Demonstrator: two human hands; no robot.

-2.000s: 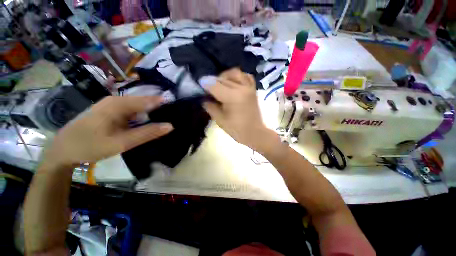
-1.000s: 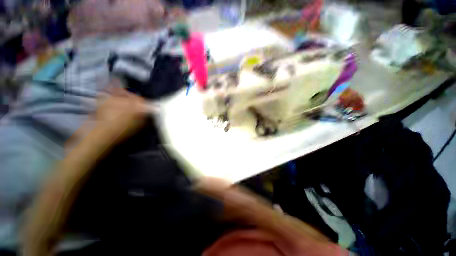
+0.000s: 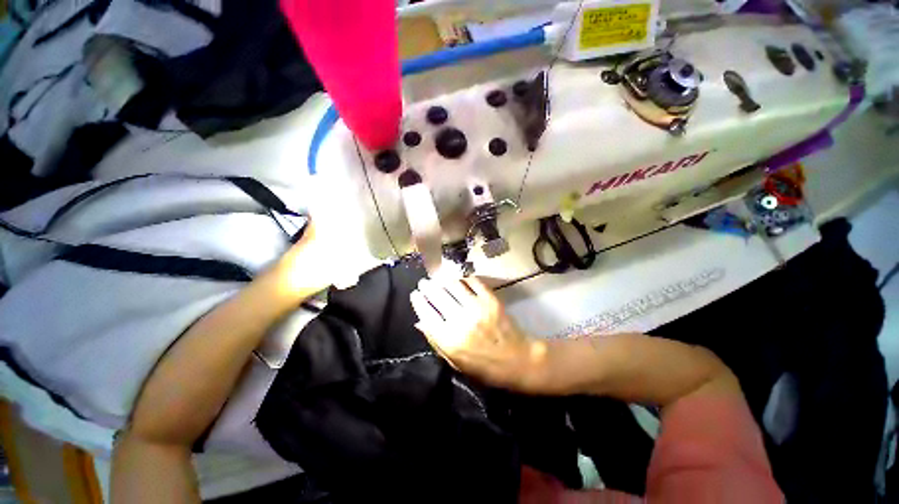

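Note:
The black garment panel (image 3: 384,394), with pale stitch lines, hangs from the needle area over the table's front edge. My right hand (image 3: 473,330) holds it down, fingertips close to the presser foot (image 3: 485,246). The pale garment panel (image 3: 128,325) with black stripes lies heaped at the left. My left hand (image 3: 313,258) is left of the needle, between the pale panel and the black cloth. Its fingers are washed out by the lamp light, so its grip cannot be told. The cream sewing machine (image 3: 601,207) stands across the top right.
The pink cone (image 3: 355,74) rises above the needle end. The blue tube (image 3: 478,49) runs behind the head. Black scissors (image 3: 564,244) stand against the machine bed. A small parts tray (image 3: 779,207) is at the right. More dark cloth (image 3: 237,69) lies at the upper left.
The view has moved closer to the machine. Both hands have gone from the cloth left of the machine to the needle area, with black cloth now beside the presser foot.

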